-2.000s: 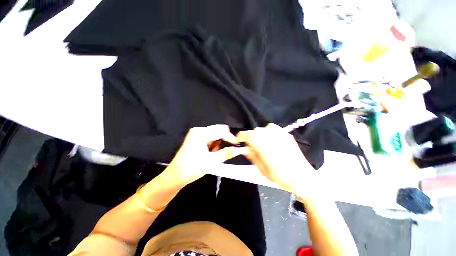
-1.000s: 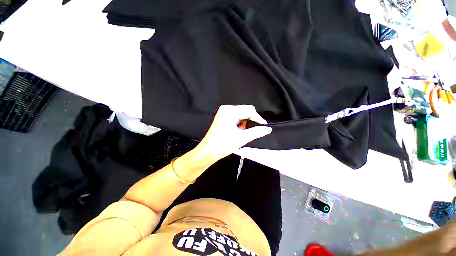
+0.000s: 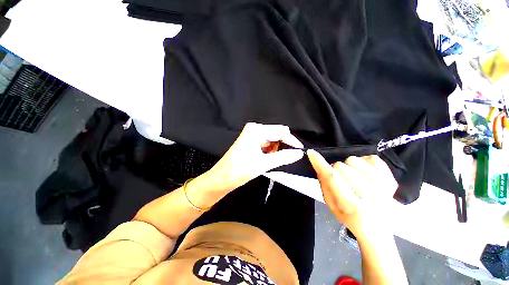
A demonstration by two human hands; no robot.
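A large black fabric [image 3: 245,72] lies over the white table, its folded edge [image 3: 346,150] along the near side. My left hand [image 3: 259,150] pinches this folded edge between thumb and fingers. My right hand [image 3: 351,186] is just right of it, index fingertip touching the edge beside my left fingertips, other fingers curled. Whether it holds a needle cannot be seen. A metallic clip [image 3: 389,144] grips the fabric right of my hands, with a twisted whitish cord [image 3: 432,133] running to the right.
At the right are a green box [image 3: 482,172], orange scissor handles [image 3: 498,123], a yellow pad [image 3: 494,65], a slim black tool [image 3: 461,205] and a dark faceted object [image 3: 495,259]. At the left are a black crate [image 3: 33,97] and heaped black cloth [image 3: 83,167]. A red object [image 3: 347,280] is on the floor.
My right hand has come back from the lower right to the folded edge beside my left hand. My left hand keeps its pinch. The view has shifted slightly.
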